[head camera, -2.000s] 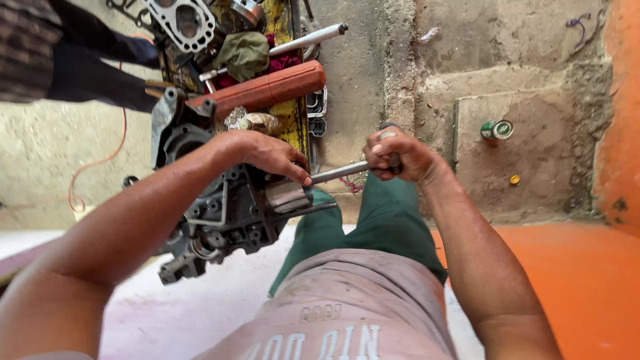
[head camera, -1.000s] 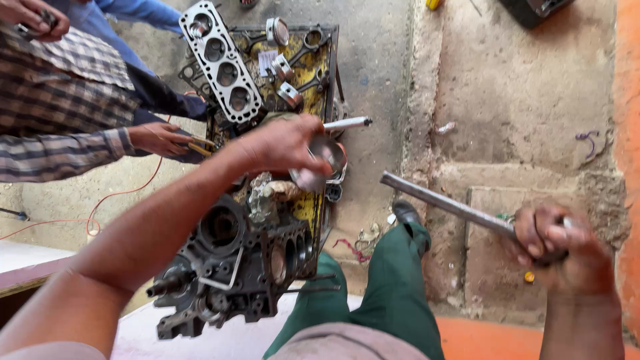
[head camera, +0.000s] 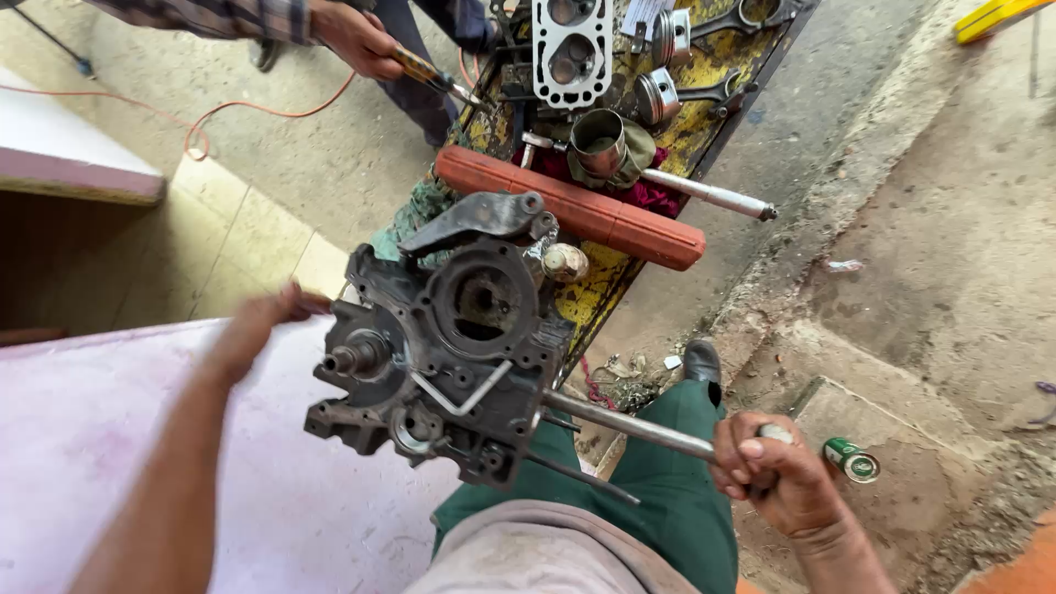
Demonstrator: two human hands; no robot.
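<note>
A dark metal engine block [head camera: 462,363] stands before me, its round bore facing up. My right hand [head camera: 767,470] is closed around the end of a long steel bar [head camera: 627,425], whose far end meets or passes behind the block's right side. My left hand [head camera: 285,309], blurred, is at the block's left edge; whether it touches is unclear. A bent metal rod [head camera: 462,396] lies on the block's face. Behind the block are a long red plastic case [head camera: 569,206], a metal cylinder sleeve [head camera: 598,144] on a cloth, and a torque wrench [head camera: 709,194].
On the yellow worn bench [head camera: 606,289] are pistons with connecting rods [head camera: 672,95] and a head gasket [head camera: 572,49]. A co-worker's hand [head camera: 355,41] holds a tool at the bench's left edge. An orange cable [head camera: 272,109] and a green can [head camera: 850,460] lie on the floor.
The bar, held free in the air one second ago, now reaches the block's right side. My left hand has moved from the cylinder sleeve to the block's left edge. The view has shifted.
</note>
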